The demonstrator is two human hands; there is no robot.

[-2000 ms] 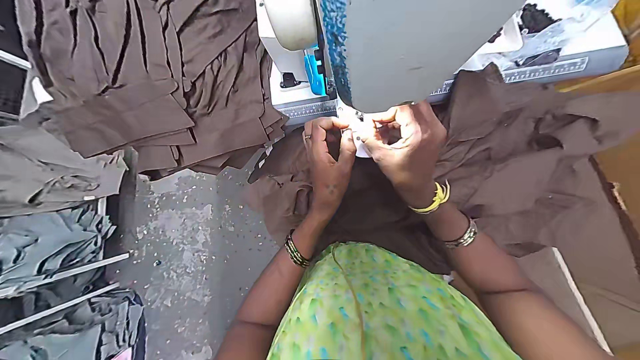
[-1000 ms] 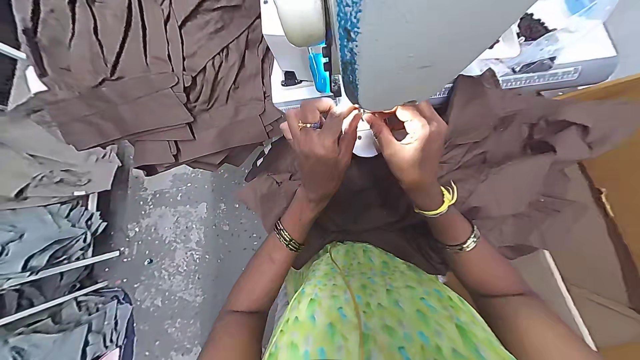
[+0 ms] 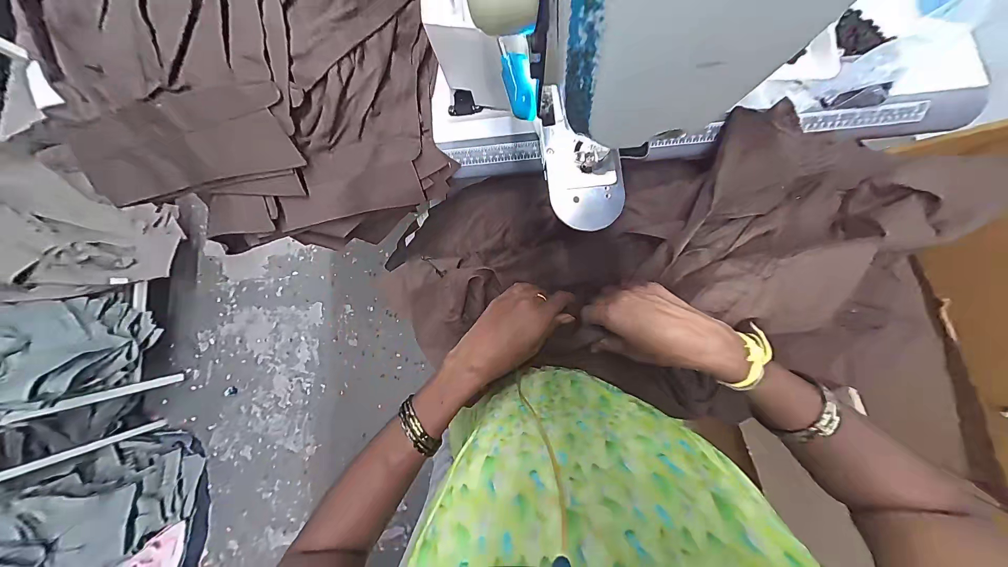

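Note:
Brown fabric (image 3: pixel 504 228) lies below and around the narrow arm of a sewing machine (image 3: pixel 587 197) and spreads to the right. My left hand (image 3: pixel 516 323) and my right hand (image 3: pixel 657 323) are close together on this fabric, over my lap, with fingers bent into its folds. Both appear to pinch the cloth, though the fingertips are partly hidden. The rounded metal end of the machine arm stands beyond my hands, under the machine's white head (image 3: pixel 701 63). The needle area shows no hand at it.
Stacked brown cut pieces (image 3: pixel 205 150) lie at upper left. Grey cloth bundles (image 3: pixel 71 354) hang by white rods (image 3: pixel 94 400) at the left. A ruler strip (image 3: pixel 866 116) edges the machine bed, with a plastic bag (image 3: pixel 858 75) behind it. Cardboard (image 3: pixel 969 291) stands at the right.
Both hands have moved from the needle area back toward my lap, onto the brown fabric. The end of the machine arm, partly covered by my fingers before, now shows fully.

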